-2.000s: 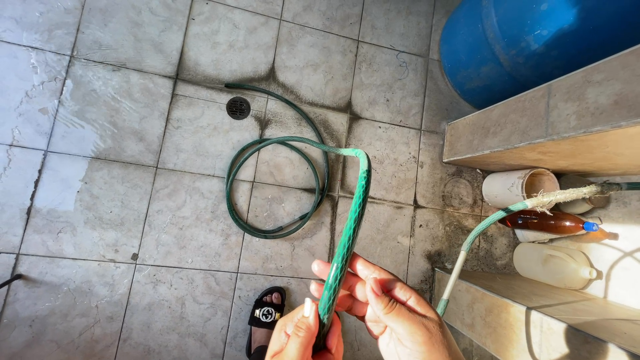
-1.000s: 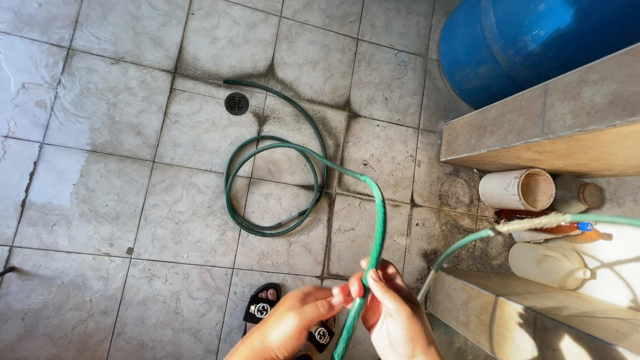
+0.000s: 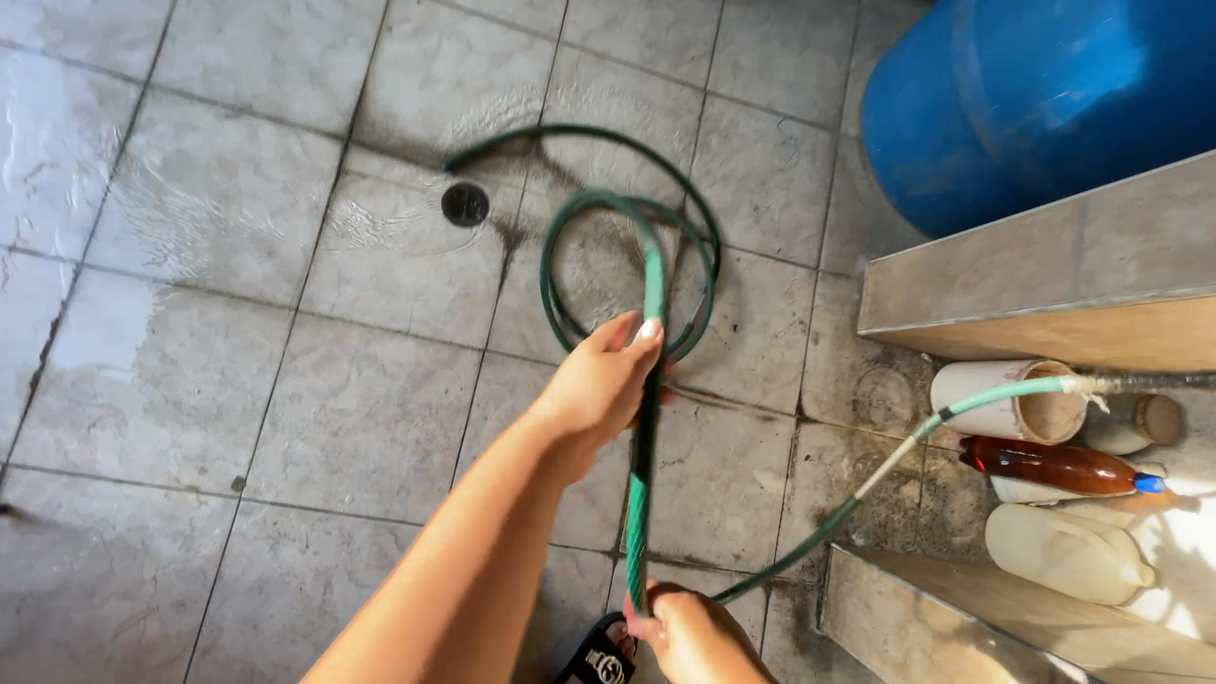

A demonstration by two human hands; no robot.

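Observation:
A green garden hose (image 3: pixel 638 513) runs between my two hands. My left hand (image 3: pixel 603 380), reaching farther out over the floor, is closed around it just in front of the coil. Near the bottom edge, my right hand (image 3: pixel 679 627) grips the same hose. Beyond my left hand the hose loops on the tiled floor, its free end (image 3: pixel 456 163) lying beside a round floor drain (image 3: pixel 465 204). Another stretch of hose (image 3: pixel 817 541), patched with tape, rises from near my right hand toward the right edge.
A blue plastic barrel (image 3: pixel 1026 104) stands at the upper right by a tiled ledge (image 3: pixel 1007 252). Between ledges are a white bucket (image 3: pixel 974 394), a brown bottle with a blue cap (image 3: pixel 1054 465) and a pale jug (image 3: pixel 1064 551). Water covers floor tiles (image 3: pixel 66 180) at left.
My hands were close together on the hose; now they are apart, the left one farther forward. Water now ripples on the floor around the drain and the hose's free end.

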